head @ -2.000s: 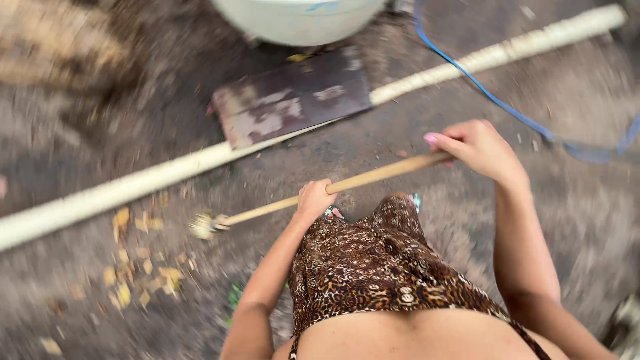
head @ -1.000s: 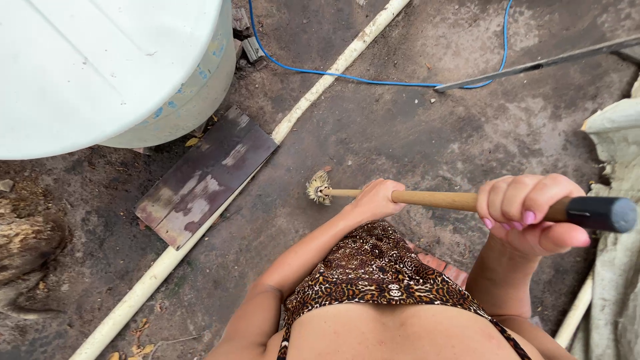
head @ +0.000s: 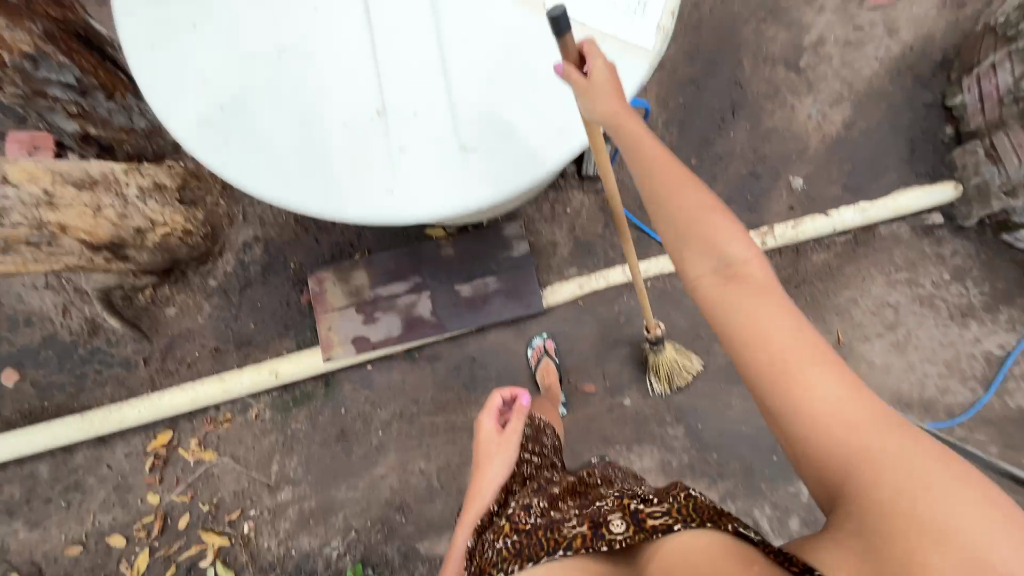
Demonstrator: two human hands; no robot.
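My right hand [head: 596, 86] grips the wooden handle of a broom [head: 618, 208] near its dark end cap, over the edge of a large white tank lid. From there the handle slants down to the bristle head [head: 672, 366], which rests on or just above the ground, right of my sandalled foot [head: 546, 368]. My left hand [head: 500, 436] hangs in front of my patterned dress with its fingers curled and nothing seen in them.
A round white tank [head: 336, 112] stands ahead. Dark boards [head: 428, 288] lie across a pale pipe [head: 200, 400]. Logs [head: 96, 216] are at left, stacked tiles [head: 996, 120] at right. A blue hose [head: 988, 392] and fallen leaves [head: 196, 452] lie on the ground.
My left hand has let go of the broom handle. The right hand has moved forward with the broom, which now stands more upright. The view has turned.
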